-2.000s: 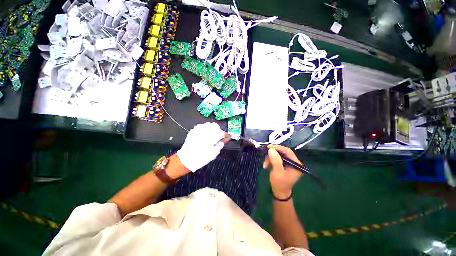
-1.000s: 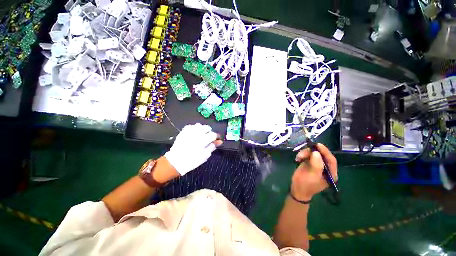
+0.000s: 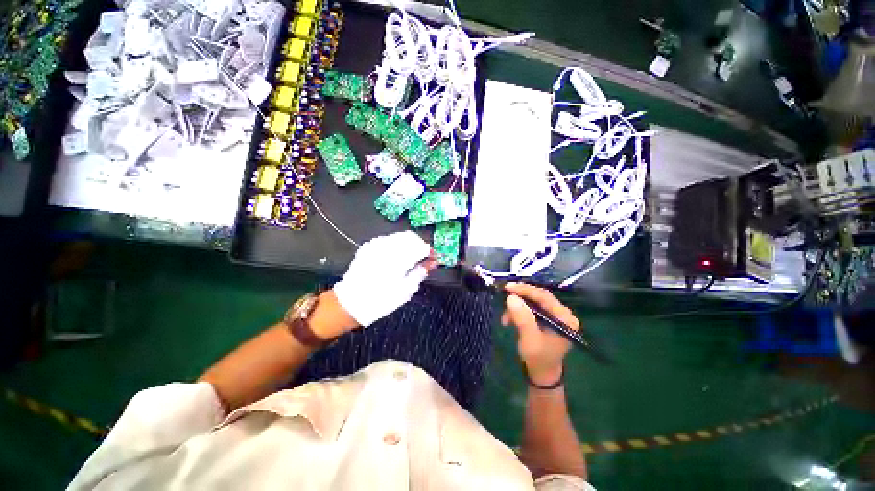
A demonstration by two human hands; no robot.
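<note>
My left hand [image 3: 386,278], in a white glove, is at the front edge of the black tray [image 3: 288,251], with a thin strand of solder wire [image 3: 328,219] running from it up to the board row. Its fingertips are closed near the lowest green board [image 3: 447,244]. My bare right hand [image 3: 540,331] holds the black soldering iron [image 3: 555,324], its tip pointing left to the end of a white cable [image 3: 482,276] at the tray's front right corner. The contact point is too small to tell.
Green boards [image 3: 391,134] and white cables [image 3: 422,67] lie in the tray beside a row with yellow transformers [image 3: 279,124]. White housings [image 3: 163,86] are left. A white sheet [image 3: 513,168], more cables [image 3: 597,173] and a soldering station [image 3: 708,222] are right.
My right hand with the iron has moved left from the cable pile back to the tray corner. My left hand has moved slightly right and up.
</note>
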